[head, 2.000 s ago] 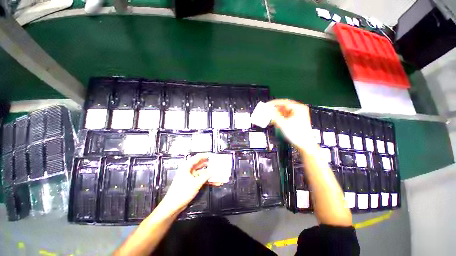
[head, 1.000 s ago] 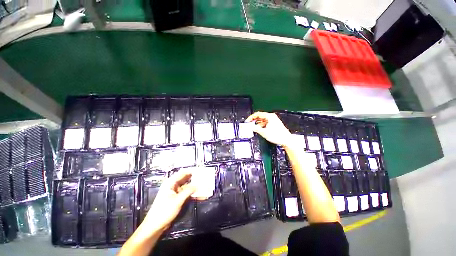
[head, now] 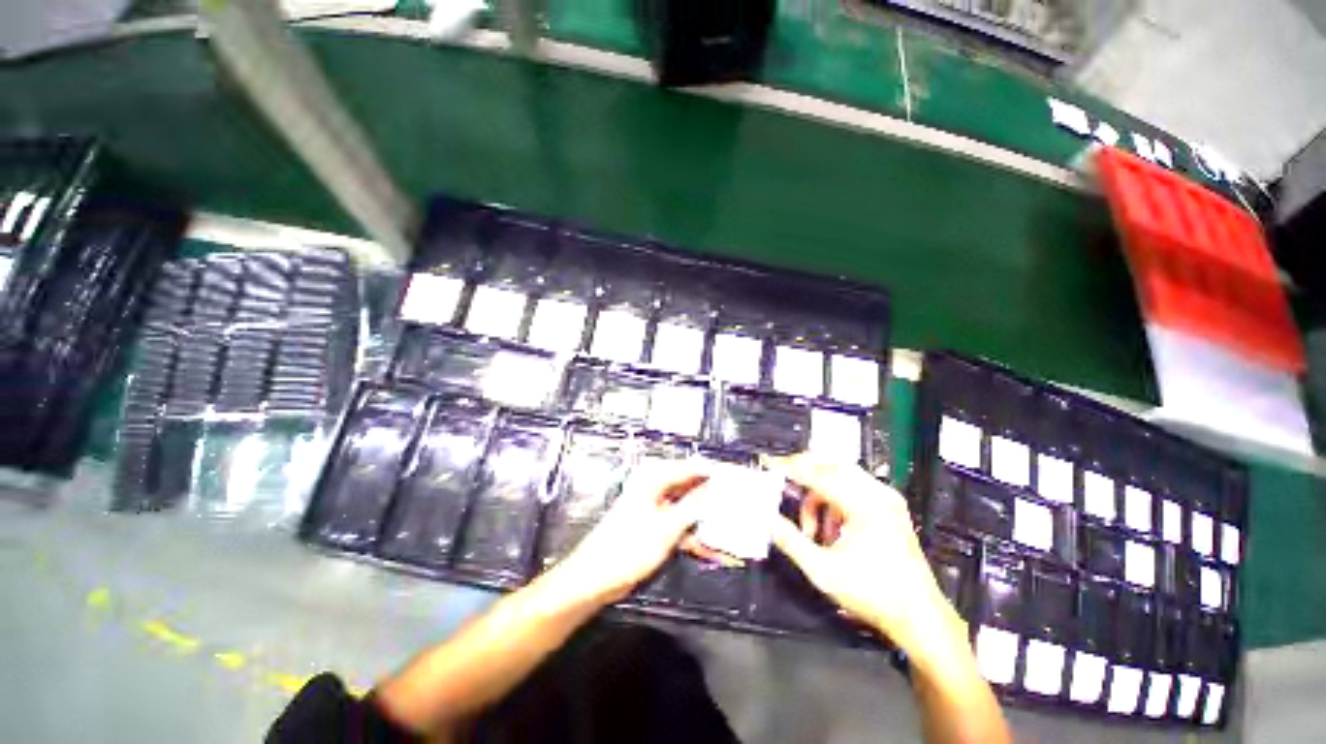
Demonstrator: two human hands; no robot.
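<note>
A large black blister tray (head: 582, 262) lies on the green bench in front of me. White square pieces (head: 621, 333) sit in its top row of pockets and in its sideways middle pockets. The lower pockets at the left show no white square. My left hand (head: 652, 526) holds a small stack of white-faced pieces (head: 736, 512) above the tray's lower row. My right hand (head: 848, 538) is at the stack's right edge, fingers touching it. Whether it grips a single piece is hidden. The pockets under my hands are partly covered.
A second black tray with white pieces (head: 1054, 478) is at the right. A clear supply tray with dark ribbed rows (head: 240, 349) lies left, with more black trays (head: 87, 320) beyond. A metal post (head: 313, 124) stands behind. A red tray (head: 1207, 262) is far right.
My right hand has come down from the top row's right end to the stack in my left hand. The top row's right-end pocket now shows a white piece. The view has shifted left.
</note>
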